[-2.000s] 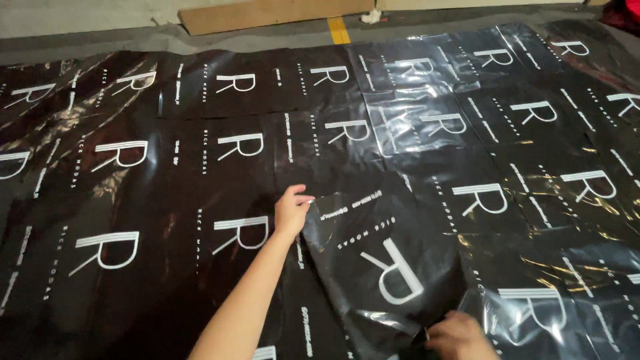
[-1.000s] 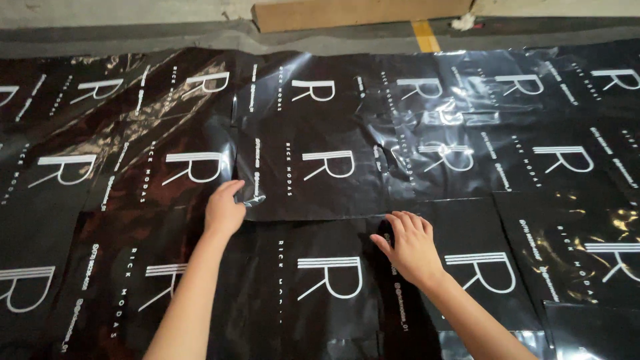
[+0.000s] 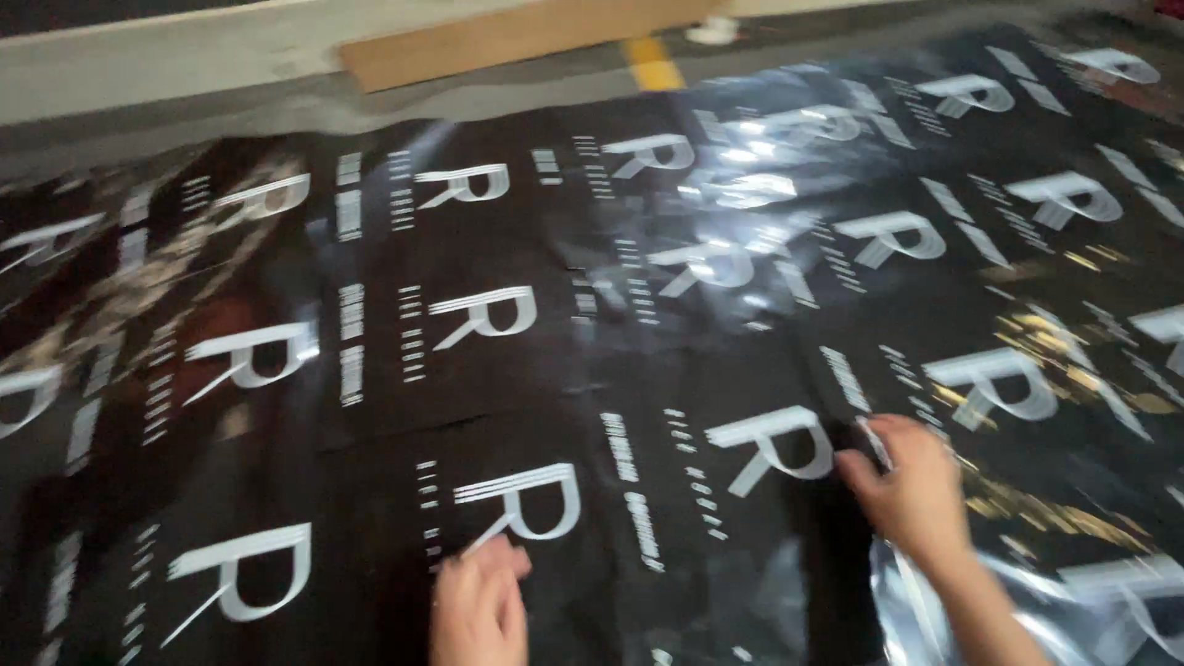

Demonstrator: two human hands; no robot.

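Black glossy plastic bags (image 3: pixel 370 481) printed with a large white letter and small writing lie flat, side by side and overlapping. My left hand (image 3: pixel 481 592) is low in the middle over a printed letter, blurred, its fingers curled; whether it pinches any plastic cannot be told. To the right, my right hand (image 3: pixel 902 481) has thumb and forefinger closed on the upper right corner of a black plastic bag (image 3: pixel 740 518). That bag spreads between my two hands, over the others.
Beyond the far edge of the bags lie a brown cardboard strip (image 3: pixel 518 42), a yellow floor marking (image 3: pixel 654 63) and a small white object (image 3: pixel 712 31). A pale ledge (image 3: pixel 185 55) runs along the back left.
Both hands were apart on a bag's near edge one second ago. Now the left is lower, and another bag lies between them. The view has tilted and blurred.
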